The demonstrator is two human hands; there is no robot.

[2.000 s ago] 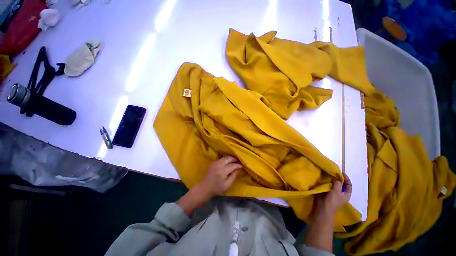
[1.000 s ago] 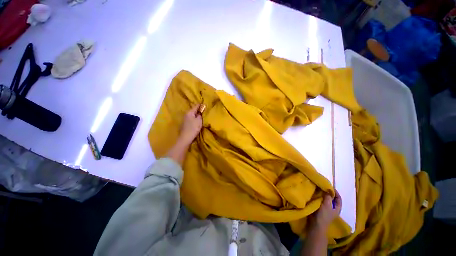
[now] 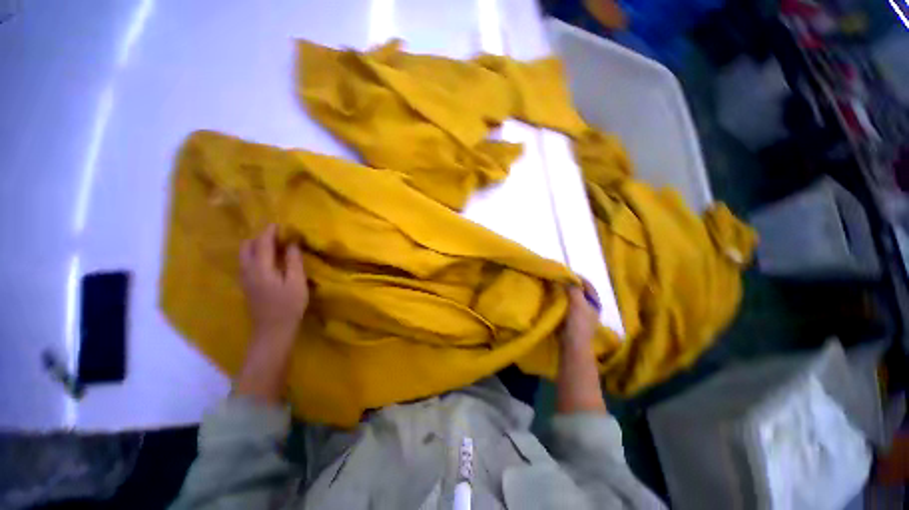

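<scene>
A mustard-yellow garment point(image 3: 399, 249) lies bunched across the white table's near edge, partly against my body. My left hand point(image 3: 274, 279) is on its left part with the fingers bent; blur hides whether it pinches the cloth. My right hand point(image 3: 580, 324) grips the garment's right end at the table's right edge. A small blue-purple bit of a pen point(image 3: 591, 294) shows at the right fingers. A second yellow garment piece point(image 3: 429, 110) lies behind on the table.
The white table point(image 3: 219, 60) holds a black phone point(image 3: 104, 327) and small snips point(image 3: 62, 374) at the left. More yellow garments point(image 3: 668, 279) hang over a white tub point(image 3: 638, 90) on the right. Grey-white bins point(image 3: 698, 428), one with white cloth point(image 3: 812, 448), stand at the lower right.
The view has swung right, so the table things shift left and the bins show. My left hand has moved down from the label area. My right hand still holds the garment's right end.
</scene>
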